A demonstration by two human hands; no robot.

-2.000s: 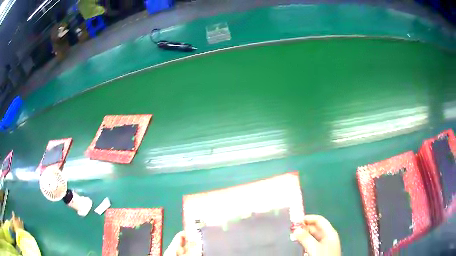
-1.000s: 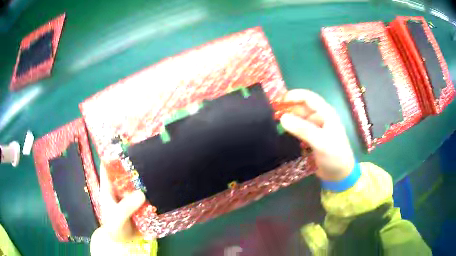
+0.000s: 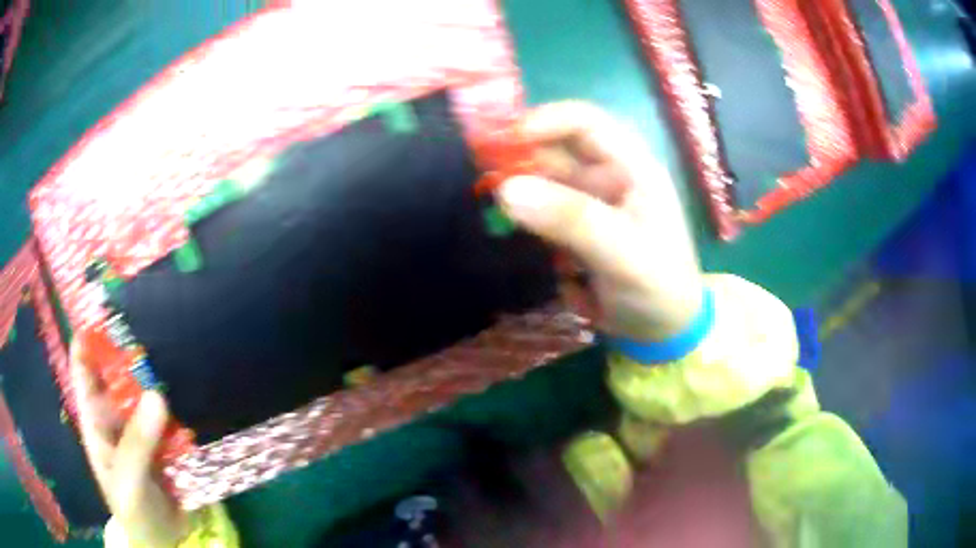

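Observation:
A black-covered circuit board (image 3: 342,268) with green edge tabs lies on a sheet of pink-red bubble wrap (image 3: 278,86), wider than the board and shining white at its far part. Both are held up close in front of me, tilted. My left hand (image 3: 123,450) grips the left edge, thumb on top. My right hand (image 3: 610,214), with a blue band at the wrist, pinches the right edge, thumb on top near a green tab. The fingers under the wrap are hidden. The picture is somewhat blurred.
Another board on bubble wrap (image 3: 738,96) lies at the right, beside a thick red-edged stack with a board on top (image 3: 883,54). Another board on wrap (image 3: 43,396) is partly covered at the left. Blue things (image 3: 942,321) show past the green table's edge at right.
The view has tipped down onto the table's near side. The held board and wrap now fill more of the picture, further left. The fan and the white block are out of view.

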